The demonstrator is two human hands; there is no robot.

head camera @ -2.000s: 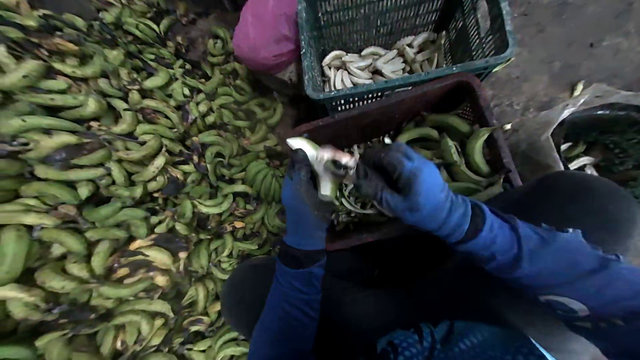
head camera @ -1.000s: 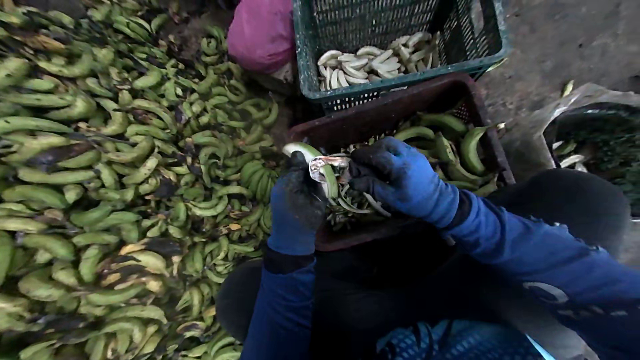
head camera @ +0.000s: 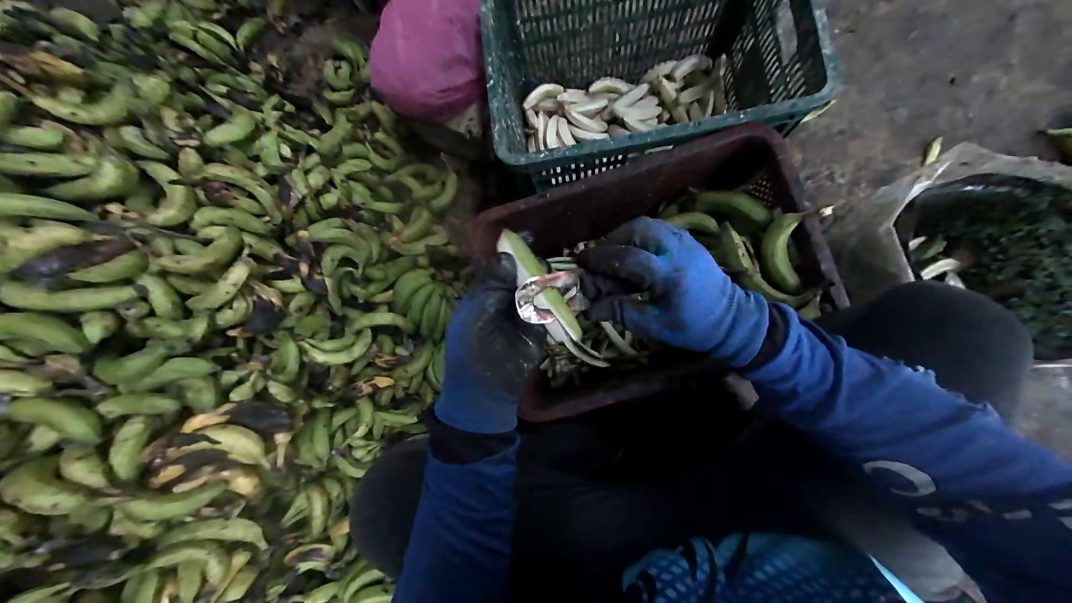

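Observation:
My left hand (head camera: pixel 496 339), in a blue and black glove, grips a partly peeled green banana (head camera: pixel 523 254) above the near left part of a dark red crate (head camera: pixel 620 203). My right hand (head camera: pixel 670 285), gloved alike, holds a peeling tool with a pale, stained ring-shaped head (head camera: pixel 544 298) against the fruit. A strip of green peel (head camera: pixel 584 353) hangs below the tool. The fingers hide the tool's handle. Peel strips lie in the crate beneath my hands, and several unpeeled green bananas (head camera: pixel 780 251) lie in its right part.
A green plastic crate (head camera: pixel 509 134) with peeled bananas (head camera: pixel 611 107) stands beyond the red one. Heaped green bananas (head camera: pixel 218 285) cover the floor at left. A pink bundle (head camera: pixel 429 59) sits beside the green crate. At right is a plastic-lined container (head camera: pixel 896 188) with dark green contents.
The tool's head and the banana have shifted against each other between my hands. A green peel strip now hangs below the tool. Both hands stay over the red crate.

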